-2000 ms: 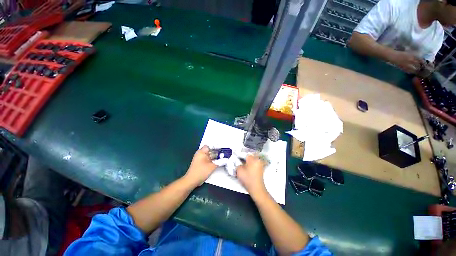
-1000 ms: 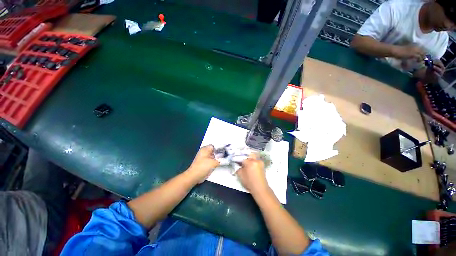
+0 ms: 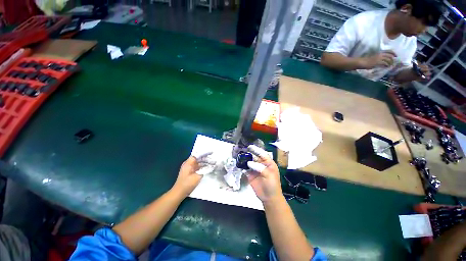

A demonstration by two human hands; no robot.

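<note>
My right hand (image 3: 264, 174) holds a small dark glossy rounded-square watch head (image 3: 244, 160) upright in its fingertips above the white paper sheet (image 3: 204, 189). A crumpled whitish wiping cloth (image 3: 233, 176) is between my hands, against the piece's left side; whether my right hand also grips it is not clear. My left hand (image 3: 192, 171) is left of the cloth over the sheet, fingers apart, with no piece seen in it. Several waiting pieces (image 3: 300, 192) with shiny rims lie right of the sheet, partly hidden by my right hand and forearm.
A metal post (image 3: 259, 76) stands at the sheet's top edge, beside an orange-red box (image 3: 266, 127). White wipes (image 3: 297, 138) and a black cube holder (image 3: 376, 152) sit on brown board. A red parts tray (image 3: 38, 94) is far left. A co-worker (image 3: 377, 43) sits across; an arm (image 3: 449, 245) shows lower right.
The view has shifted, so the bench items appear lower and the right-side ones further left. My hands have moved apart; the watch head now shows in my right fingertips, and my left hand has opened.
</note>
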